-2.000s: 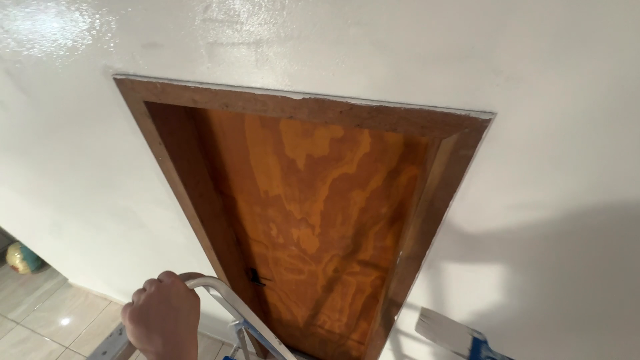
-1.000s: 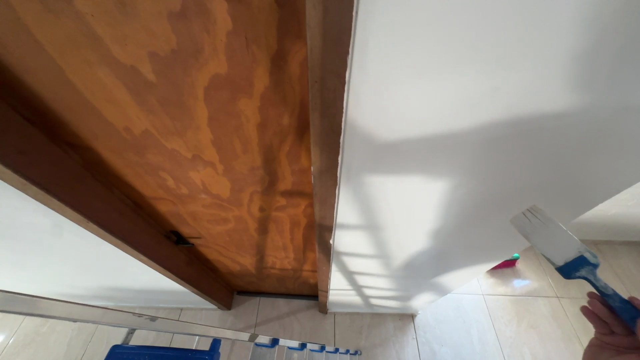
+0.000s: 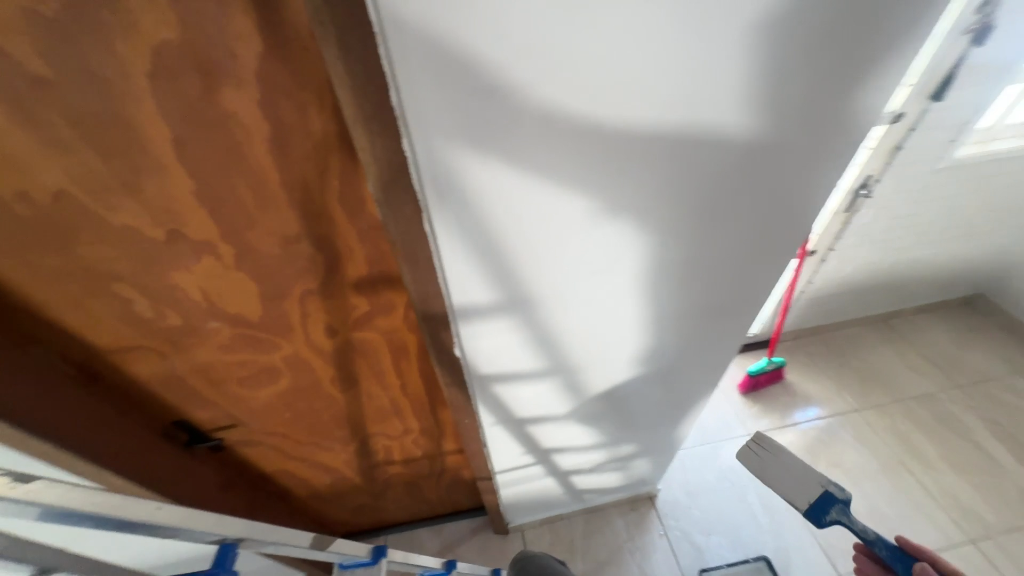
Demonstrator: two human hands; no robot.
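At the lower right my right hand [image 3: 904, 560] holds the blue handle of a paintbrush [image 3: 792, 476], its wide pale bristles pointing up and left. The brush is over the tiled floor, apart from the white wall [image 3: 560, 224]. My left hand is out of the picture. A wooden door [image 3: 216, 240] with a black handle [image 3: 196, 436] fills the left side, and its brown wooden frame [image 3: 400, 200] meets the wall along a rough white edge.
An aluminium ladder with blue fittings [image 3: 160, 524] crosses the lower left. A dark-rimmed tray [image 3: 740, 566] is partly visible at the bottom. A broom with pink bristles [image 3: 762, 378] leans near a white door edge [image 3: 864, 176] on the right, over the floor tiles [image 3: 896, 400].
The view has swung down and to the right. My left hand, seen at the ladder's top two seconds ago, is out of view. The brush remains in my right hand.
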